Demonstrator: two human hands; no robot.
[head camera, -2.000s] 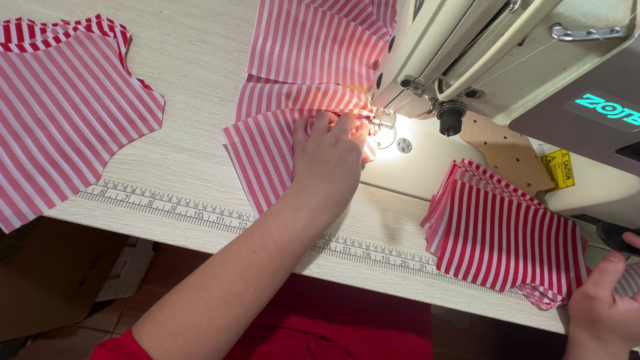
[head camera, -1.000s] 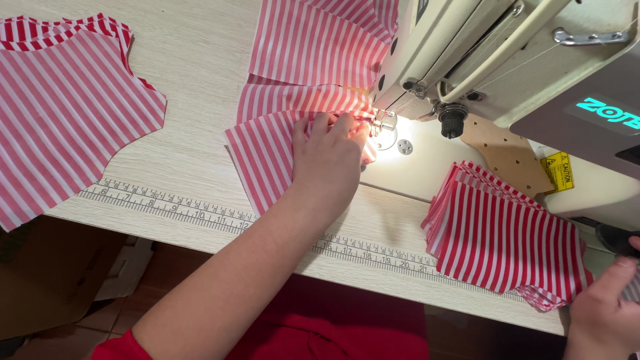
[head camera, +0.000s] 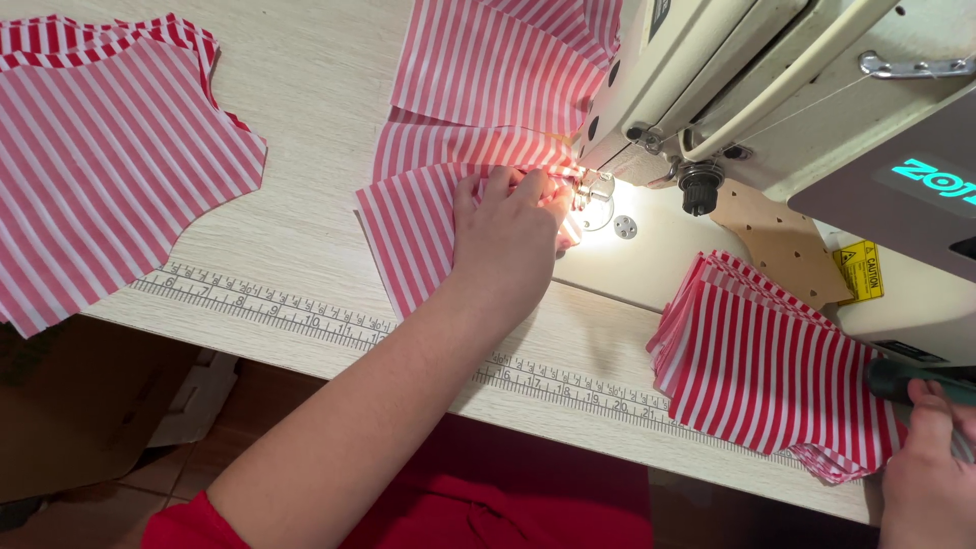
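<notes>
My left hand (head camera: 511, 236) presses on pink-and-white striped fabric (head camera: 412, 229), its fingertips right beside the lit presser foot (head camera: 595, 187) of a sewing machine (head camera: 732, 91). Part of the fabric lies folded and gathered under those fingers. At the right edge, my right hand (head camera: 930, 457) has its fingers on a dark green, rounded object (head camera: 892, 381), whose kind I cannot tell; the hand is partly cut off by the frame. A stack of red-and-white striped fabric pieces (head camera: 778, 366) lies just left of my right hand.
More striped cut pieces (head camera: 114, 160) lie at the left of the table. A printed ruler strip (head camera: 305, 316) runs along the table's front edge. Brown perforated material (head camera: 778, 236) and a yellow caution label (head camera: 860, 271) are by the machine's base. A cardboard box (head camera: 69, 412) stands below the table.
At the right edge, my right hand has shifted slightly, and more of the dark green object shows beside it. My left hand stays on the fabric at the presser foot.
</notes>
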